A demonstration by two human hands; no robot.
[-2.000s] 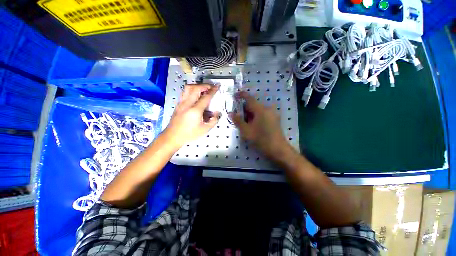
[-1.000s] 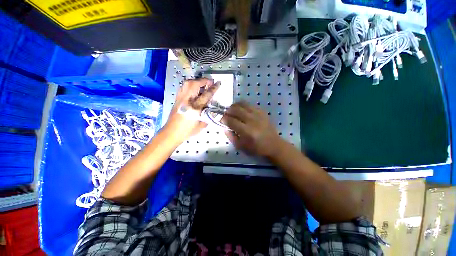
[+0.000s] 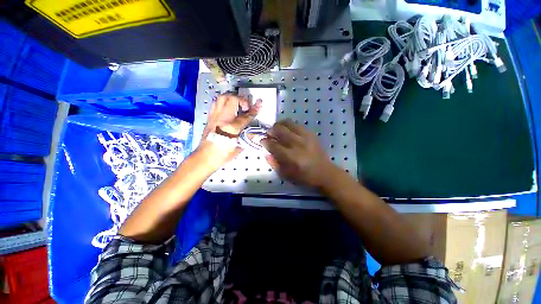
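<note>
A thin white coiled cable [image 3: 251, 139] lies between my two hands over the perforated silver plate [image 3: 308, 172]. My right hand [image 3: 293, 151] is closed on the right side of the coil. My left hand [image 3: 228, 122] is at the left edge of the whitish rectangular fixture [image 3: 268, 102], with its fingers bent. Its fingertips lie over the fixture, and the coil's left side meets this hand. Whether the left fingers hold the cable end cannot be made out. The cable's connectors are hidden by the fingers.
A lined blue bin [image 3: 74, 208] on the left holds tangled white cables [image 3: 133, 169]. Coiled cables [image 3: 388, 83] lie on the green mat [image 3: 445, 154] at right. The black laser head [image 3: 201, 41] hangs above the plate's back left. A round fan guard [image 3: 252, 56] stands behind the plate. Cartons [image 3: 474, 255] are lower right.
Since two seconds ago, both hands have come off the fixture's middle towards the wearer, and the coil now shows between them. In the last second they have hardly moved.
</note>
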